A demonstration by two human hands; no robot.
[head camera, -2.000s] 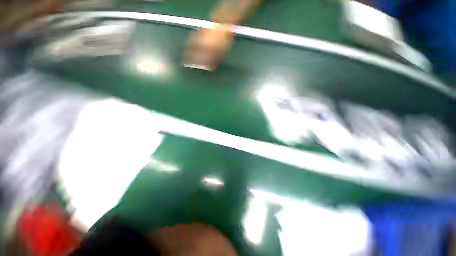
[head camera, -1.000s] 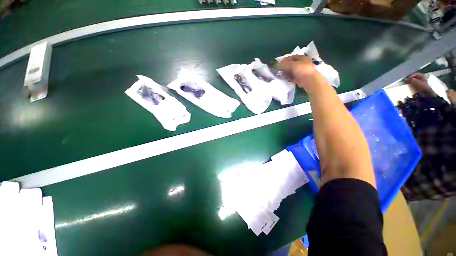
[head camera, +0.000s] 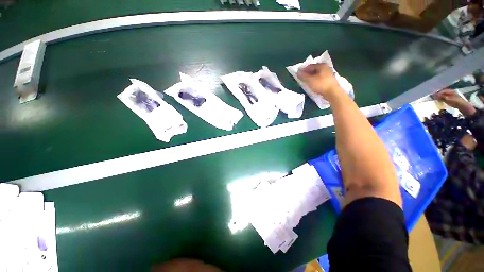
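Note:
My right hand [head camera: 319,79] reaches over the pale rail. Its bunched fingers are on the top part of a white pouch [head camera: 342,84] at the right end of a row and seem to pinch it; the hand hides part of it. Left of it, several more white pouches with dark items showing lie slanted on the green belt, such as one nearer the middle [head camera: 212,109] and the leftmost one [head camera: 159,119]. My left hand is not recognisable; a blurred skin-coloured shape is cut off at the bottom edge.
A slim white box [head camera: 29,70] lies on the belt at left. Fanned white cards [head camera: 284,204] lie beside a blue bin [head camera: 419,159], partly behind my right forearm. More white cards [head camera: 26,234] are at lower left. Another person's hand [head camera: 451,98] shows at right.
The view has swung from a blurred stretch of the line to this row. Since the last frame, the pouches and slim box have shifted slightly left; my right hand stays at the row's right end.

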